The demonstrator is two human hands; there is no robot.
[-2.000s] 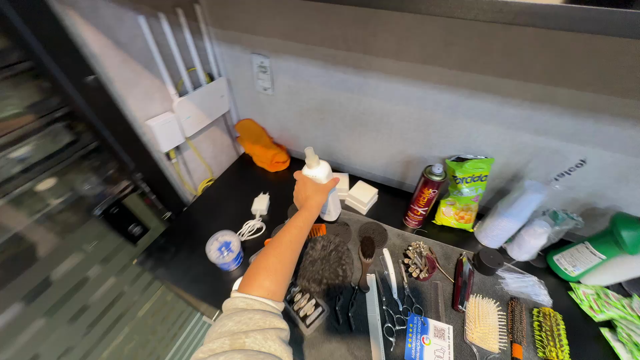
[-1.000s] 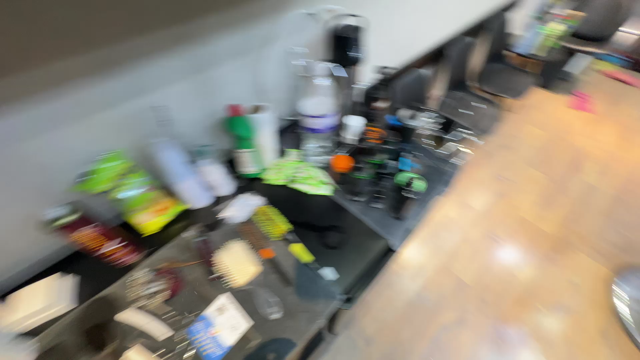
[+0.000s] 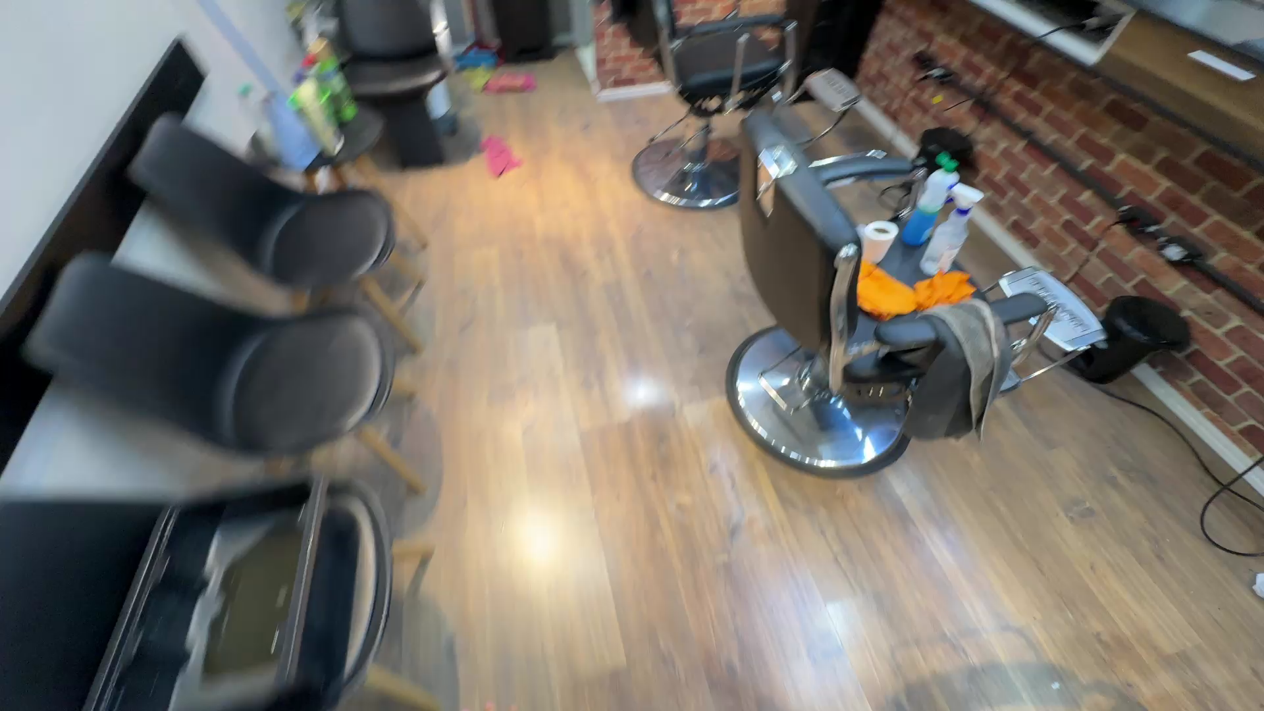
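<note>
Neither of my hands shows in the head view now, so what they hold is hidden. Right of centre stands a black barber chair (image 3: pixel 800 237) on a round chrome base (image 3: pixel 820 415). On its seat are a spray bottle of blue liquid (image 3: pixel 926 209), a clear spray bottle with a white head (image 3: pixel 950 233), a white paper roll (image 3: pixel 878 240) and orange cloths (image 3: pixel 904 292). A grey towel (image 3: pixel 973 341) hangs over the near armrest.
Dark chairs with wooden legs (image 3: pixel 306 380) line the left wall. Another barber chair (image 3: pixel 706 74) stands farther back. A pink cloth (image 3: pixel 501 156) lies on the wooden floor. At right are a black stool-like bin (image 3: pixel 1136 331) and a cable (image 3: pixel 1205 504) near the brick wall (image 3: pixel 1106 158).
Two seconds ago a hand gripped a white bottle on the counter; that hand is out of view now. The view has swung far right, from the counter to the floor and chairs.
</note>
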